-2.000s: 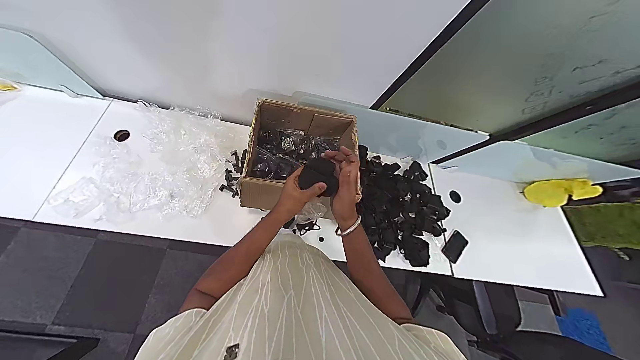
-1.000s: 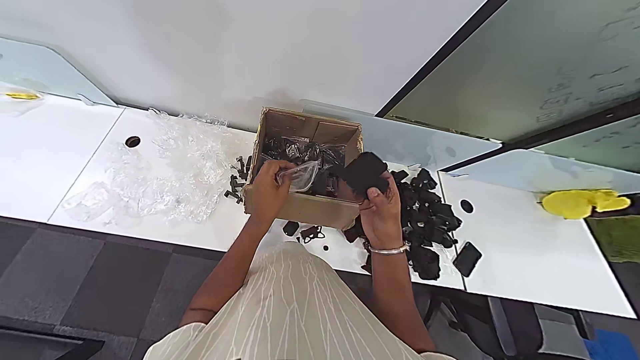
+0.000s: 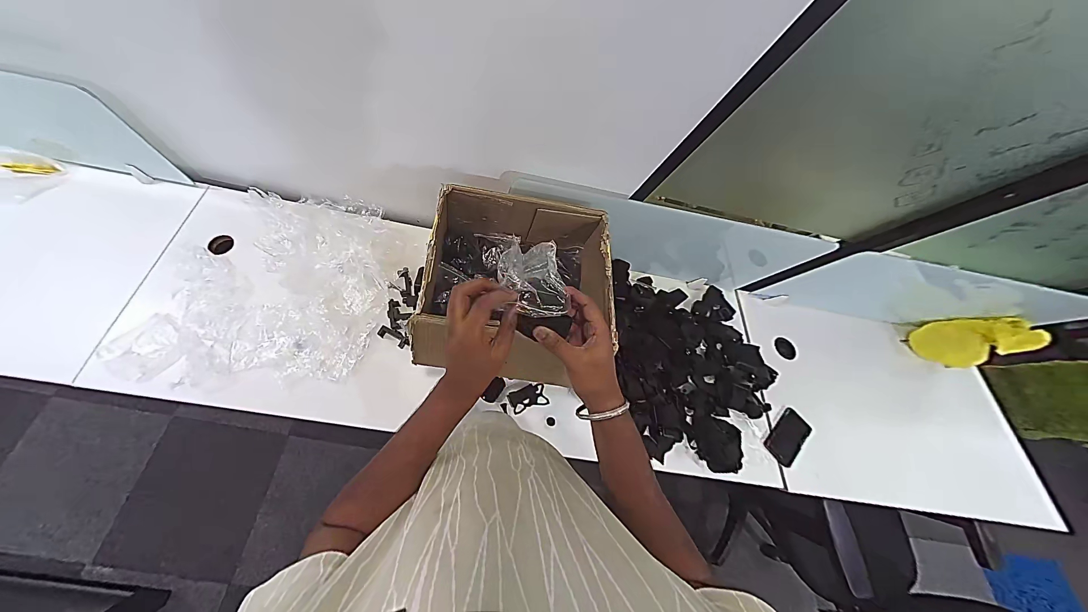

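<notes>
An open cardboard box (image 3: pixel 484 344) stands in front of me on the white table, with black items in clear plastic inside. Above its near edge, my left hand (image 3: pixel 478 336) pinches the edge of a clear plastic bag (image 3: pixel 535 272). My right hand (image 3: pixel 586 340), with a bangle at the wrist, grips a dark item (image 3: pixel 544 325) at the bag's lower end; its kind cannot be told. To the box's right lies a heap of black items (image 3: pixel 680 365). Small black parts (image 3: pixel 399 310) lie against the box's left side.
Crumpled clear plastic bags (image 3: pixel 297 289) are spread on the left of the white table (image 3: pixel 884 425). A smartphone (image 3: pixel 788 437) lies right of the heap, and a yellow cloth-like thing (image 3: pixel 969 340) farther right. Small black pieces (image 3: pixel 527 397) lie before the box. Glass partitions stand behind.
The black bundle that my right hand held beside the box one second ago is no longer in it. Both hands have come together over the box, at a plastic bag with a dark item.
</notes>
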